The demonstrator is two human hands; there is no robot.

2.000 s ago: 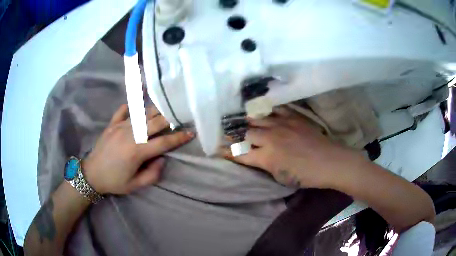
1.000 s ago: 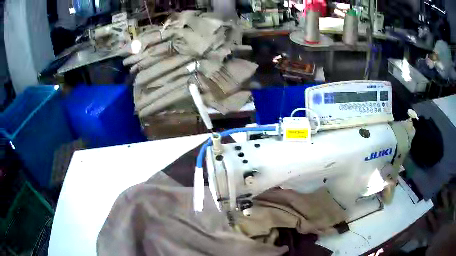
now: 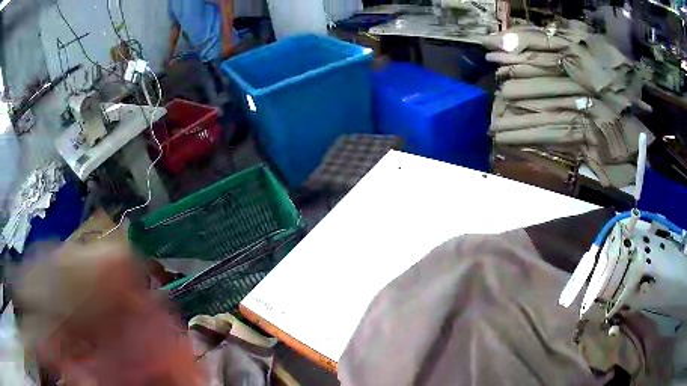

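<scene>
The taupe panel point(image 3: 467, 309) lies spread and creased over the right part of the white sewing table, running to the needle area. A dark brown panel point(image 3: 572, 237) shows behind it. The white sewing machine head point(image 3: 648, 264) is cut off by the right edge; its presser foot area is small and partly hidden by cloth. A large blurred skin-toned shape, which looks like my left hand point(image 3: 113, 324), is at the lower left, off the table; its fingers and anything in them cannot be made out. My right hand is not in view.
A work basket with mauve-brown pieces point(image 3: 237, 354) is beside the table's brown edge. A green crate point(image 3: 218, 219), red crate point(image 3: 184, 132), light blue bin point(image 3: 309, 105) and dark blue bin point(image 3: 429, 109) stand beyond. Beige bundles point(image 3: 535, 98) are stacked behind. A person in blue point(image 3: 197, 30) stands at the back.
The view has swung left and up from the needle. Both hands were on the taupe panel at first and out of view one second ago; now a blurred hand shows at lower left.
</scene>
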